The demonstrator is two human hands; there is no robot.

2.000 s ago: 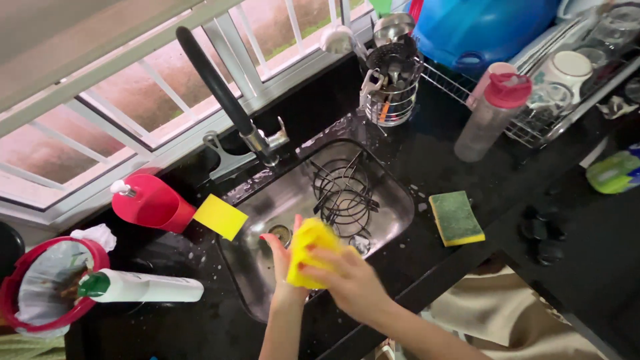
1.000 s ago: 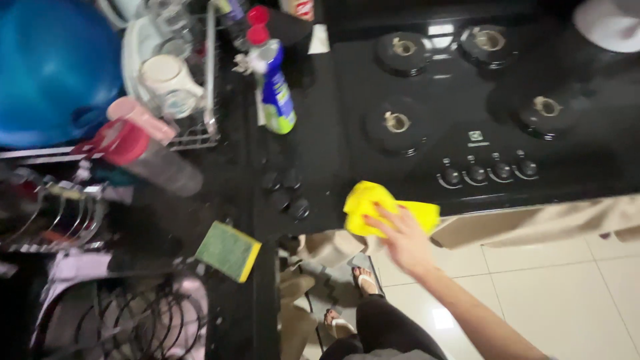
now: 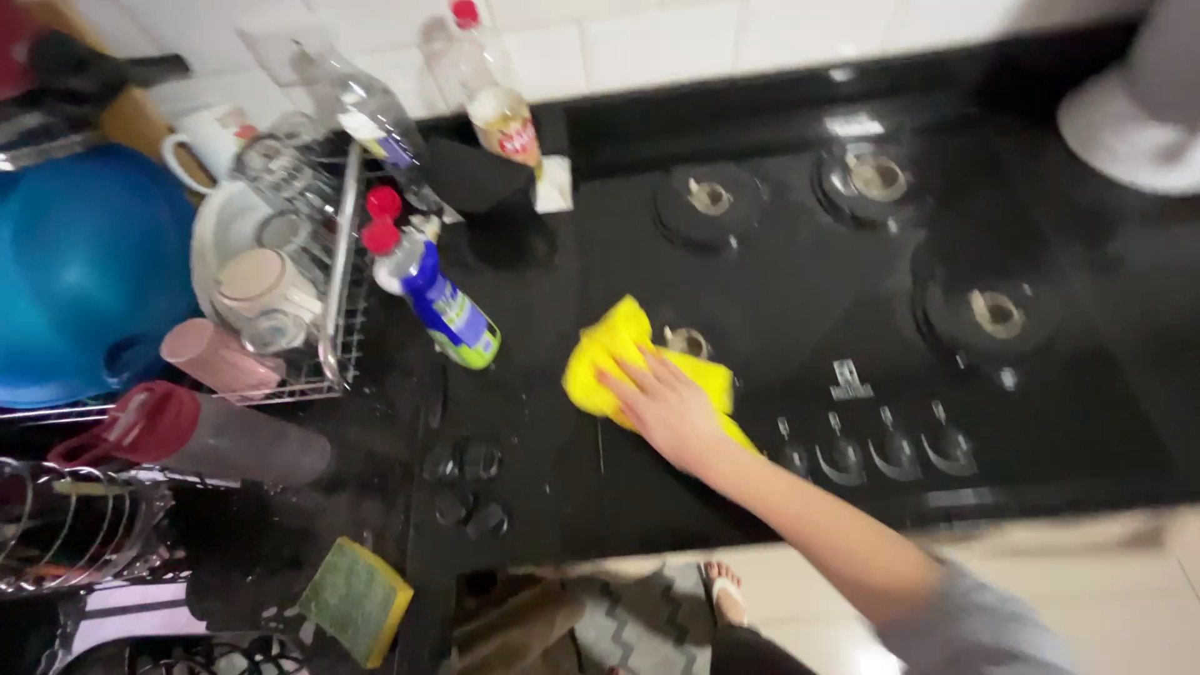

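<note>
My right hand (image 3: 670, 408) presses a bright yellow cloth (image 3: 605, 361) onto the left front part of a black glass gas cooktop (image 3: 787, 272). The cloth lies bunched under my fingers and partly hides the front left burner (image 3: 687, 343), whose metal top shows behind it. To the right of the cloth are several black control knobs (image 3: 895, 450). My left hand is out of view. A green and yellow sponge (image 3: 357, 600) lies on the black counter at the lower left.
A blue-labelled cleaner bottle (image 3: 448, 305) stands left of the cooktop. Beyond it is a wire dish rack (image 3: 342, 281) with cups and glasses, beside a large blue basin (image 3: 89, 272). Several small black burner caps (image 3: 469, 487) and a red-lidded bottle (image 3: 253, 436) lie on the counter.
The view has swung from the sink to the cooktop. My right hand and the yellow cloth have moved from over the counter's front edge onto the cooktop. Both hands were over the sink two seconds ago.
</note>
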